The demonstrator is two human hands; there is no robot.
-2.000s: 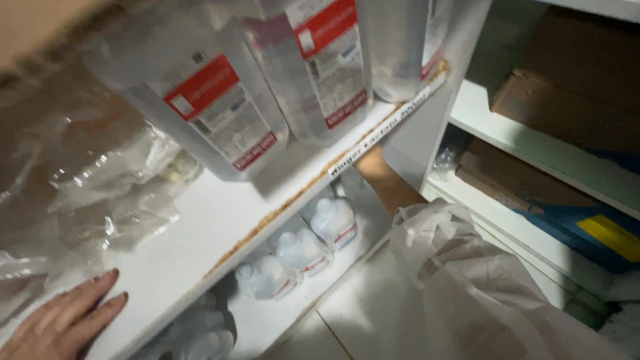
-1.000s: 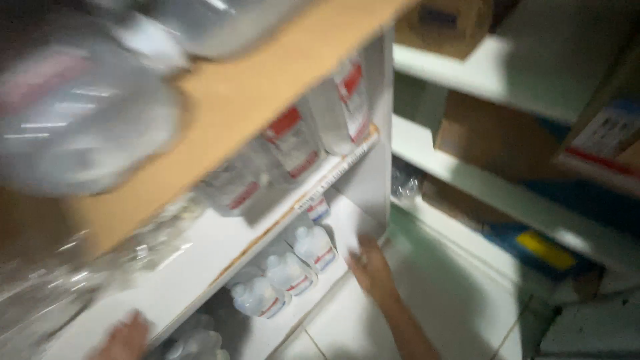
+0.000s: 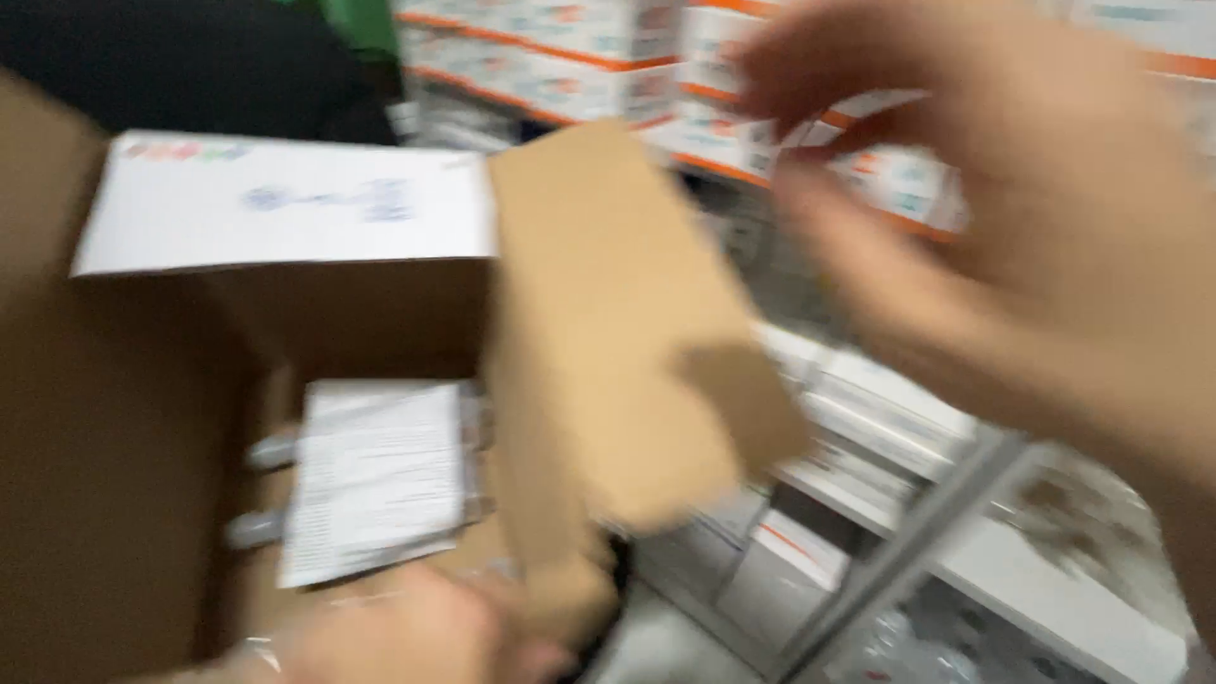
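Note:
A cardboard box (image 3: 370, 313) with raised flaps takes up the left of the view. On its floor lies a printed paper sheet (image 3: 375, 475), with clear plastic pieces beside it, possibly bottles. My left hand (image 3: 408, 622) is at the box's near side, below the sheet; blur hides whether its fingers grip the cardboard. Raised at the upper right, my right hand (image 3: 893, 161) has its thumb and fingers apart and nothing seen between them. It is right of the tan side flap (image 3: 627, 332), not touching it.
Stacked white cartons with orange stripes (image 3: 570, 57) stand on shelving behind. A metal shelf post (image 3: 902, 551) slants at the lower right, near white shelves with boxes and clear plastic. A dark form (image 3: 209, 66) and something green (image 3: 361, 28) are at the upper left.
The view has swung from the shelves of clear bottles to the cardboard box. My right hand, earlier low by the shelf, is now raised close to the camera.

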